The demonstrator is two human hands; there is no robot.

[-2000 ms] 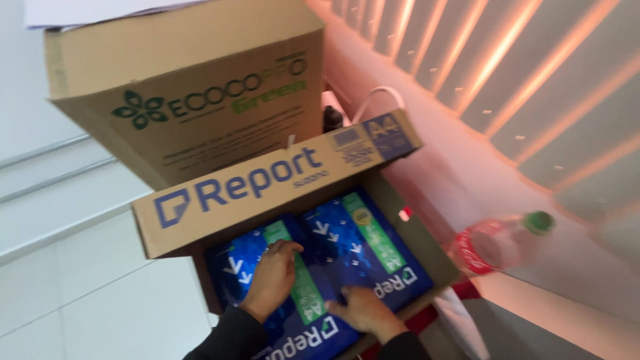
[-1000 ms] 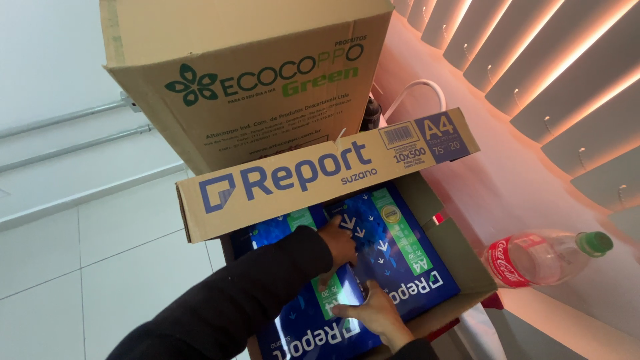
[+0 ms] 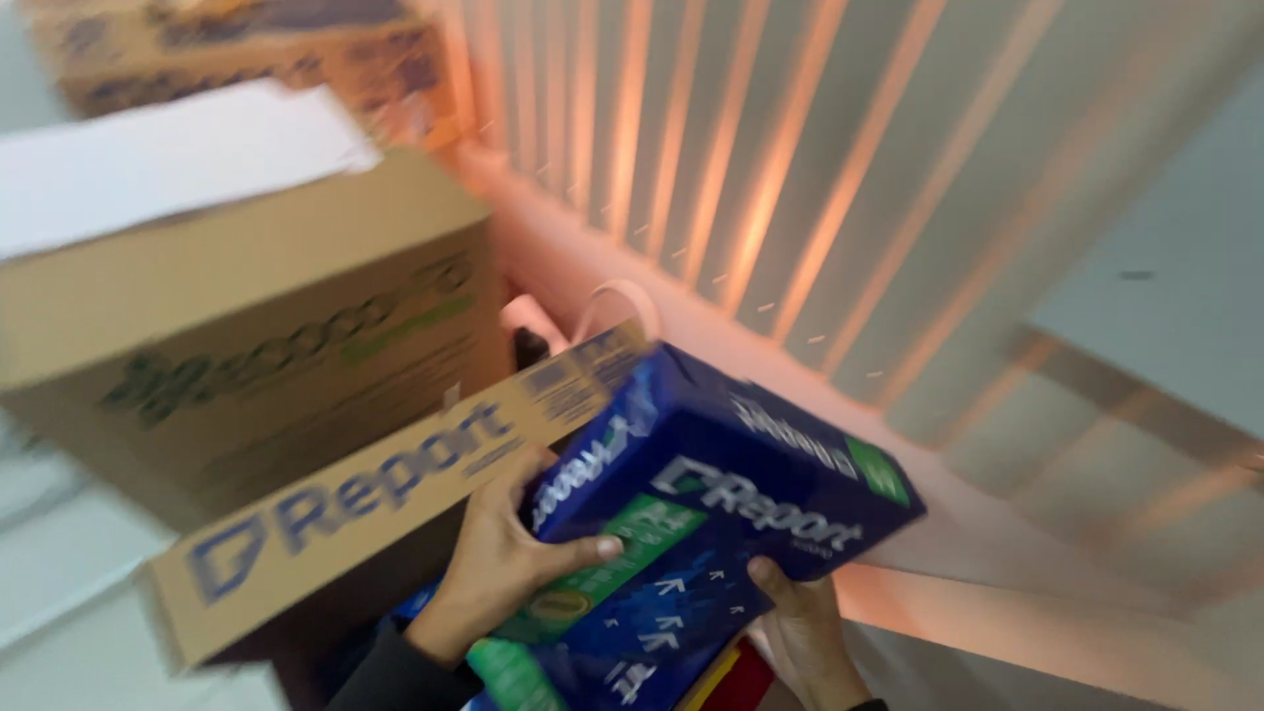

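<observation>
A blue wrapped ream of Report A4 paper is held tilted between both hands. My left hand grips its left edge, with the thumb on the green band of the wrapper. My right hand holds the opposite side, thumb on the front face. Behind the ream stands the raised cardboard flap of the Report box, whose inside is mostly hidden. A bit of another blue pack shows beside my left wrist. The green cap of a bottle sits just below my left hand.
A large cardboard box stands at left with white paper on top. Another printed carton lies beyond it. Vertical blinds and a ledge run along the right. A red and yellow object is at the bottom.
One ream has come up out of the open box and is now in both hands; before, the hands rested on the reams inside it. The view has swung noticeably.
</observation>
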